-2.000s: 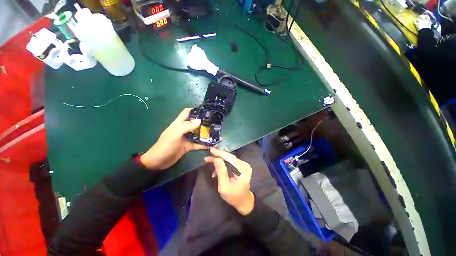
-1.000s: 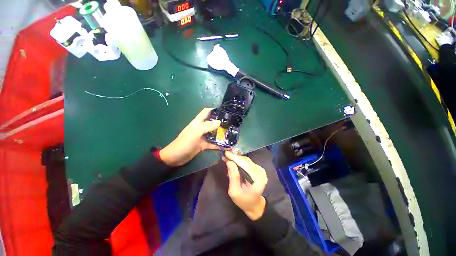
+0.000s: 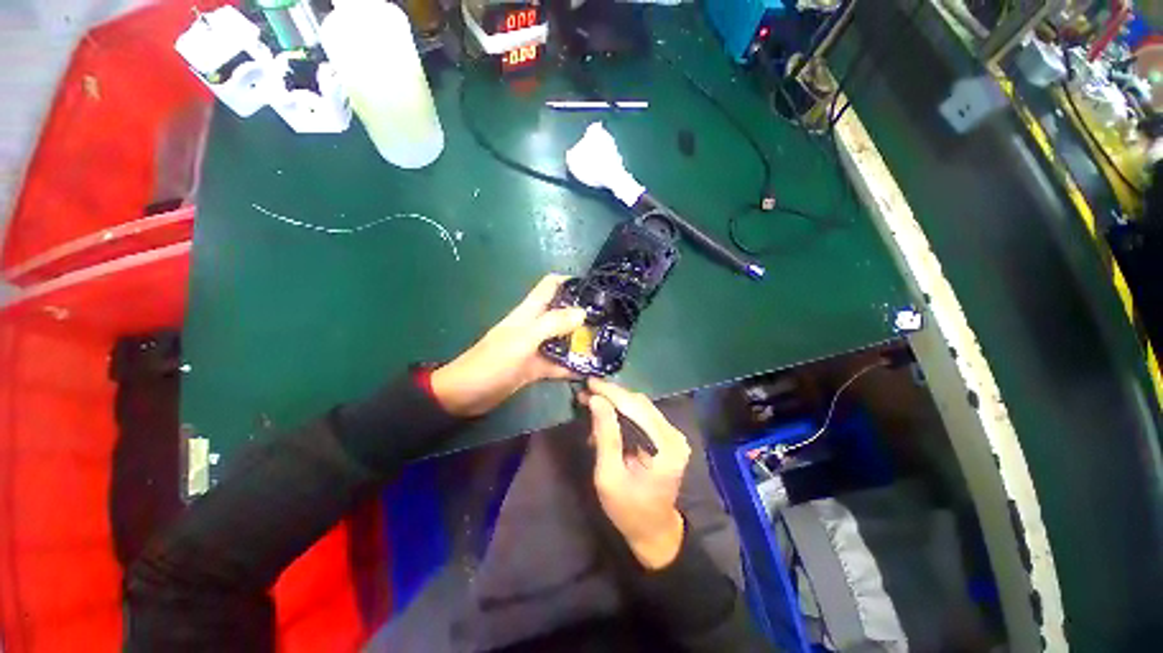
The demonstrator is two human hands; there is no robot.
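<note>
An open black adapter housing [image 3: 599,319] with a yellow patch on its board is held by my left hand [image 3: 504,357] near the front edge of the table. A black case half [image 3: 647,249] lies at its upper right, with dark wires between them. My right hand [image 3: 638,466] is just below the housing and grips a slim dark tool [image 3: 583,393], its tip at the housing's lower edge. The tool is mostly hidden by the fingers, and its kind cannot be told.
A black rod tool [image 3: 702,236] with a white end lies behind the housing. A thin silver stick [image 3: 597,105], a pale wire [image 3: 351,230], a squeeze bottle [image 3: 389,96] and a digital meter [image 3: 517,36] are on the green table [image 3: 306,332]. A blue bin [image 3: 753,523] is below right.
The whole view has shifted, so the table and hands appear further right. The left hand still holds the housing, and the right hand stays at its lower edge with the tool.
</note>
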